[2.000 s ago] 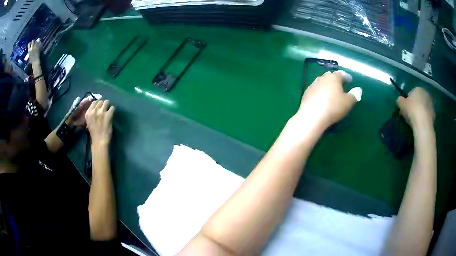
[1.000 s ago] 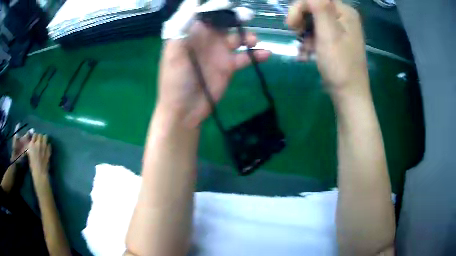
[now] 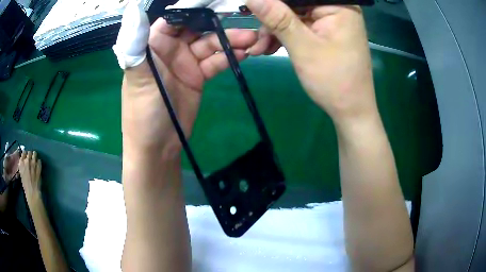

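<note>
My left hand [image 3: 170,69], with a white finger cot on the thumb, holds a black phone middle frame [image 3: 248,186] by its upper end. The frame hangs tilted above the green surface and the foam sheet [image 3: 213,239], its solid end with camera holes towards me. My right hand [image 3: 325,58] is at the top edge, close to the frame's upper end. It holds a thin dark hand tool [image 3: 333,2], mostly hidden by the fingers and cut off by the picture's edge. Whether its tip touches the frame cannot be told.
Two waiting frames [image 3: 53,96] lie on the green surface [image 3: 101,114] at left. White sheets [image 3: 74,18] on a black stack [image 3: 90,45] stand at the upper left. Another person's hands [image 3: 29,167] are at the left edge. A grey machine cabinet [image 3: 458,133] stands at right.
My left hand took a frame from the green surface and brought it up nearer. Since a second ago the frame looks larger and closer, and my right hand has moved left towards its upper end.
</note>
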